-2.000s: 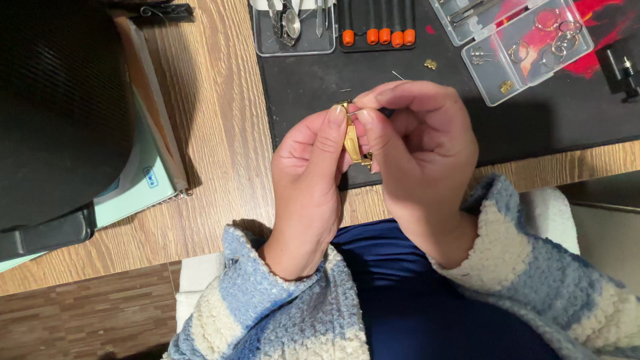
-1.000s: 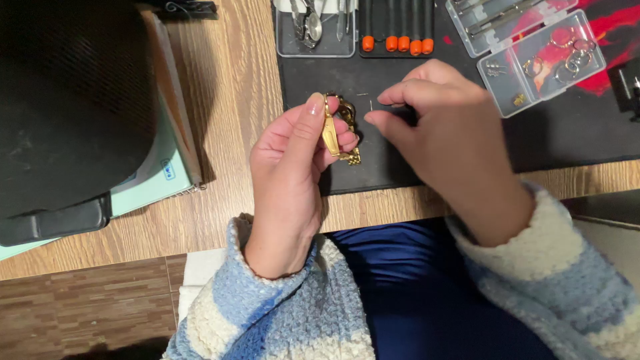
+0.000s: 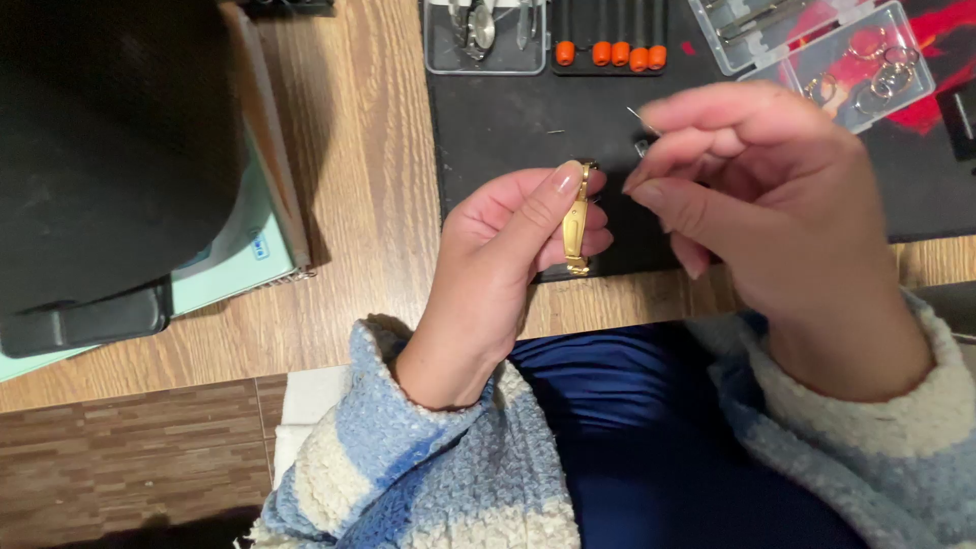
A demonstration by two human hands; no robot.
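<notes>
My left hand (image 3: 507, 252) grips a gold-coloured metal watch bracelet (image 3: 574, 225) by its clasp, thumb on top and fingers behind. To the right, my right hand (image 3: 762, 183) is raised over the black mat. A thin metal pin (image 3: 637, 117) sticks out from between its fingers. Just beneath it, a small clear piece (image 3: 642, 147) shows in part; whether the fingers hold it I cannot tell. Another short thin pin (image 3: 555, 131) lies on the mat above the bracelet.
A clear tray of metal pieces (image 3: 544, 46), orange-ended tools (image 3: 620, 53) and an open plastic case with rings (image 3: 926, 76) line the mat's far side. A large black object (image 3: 114, 152) and a mint-coloured notebook (image 3: 229, 267) stand at the left on the wooden table.
My right hand has drawn away from the bracelet, where it was two seconds ago, up and to the right. My left hand has kept its hold on the bracelet.
</notes>
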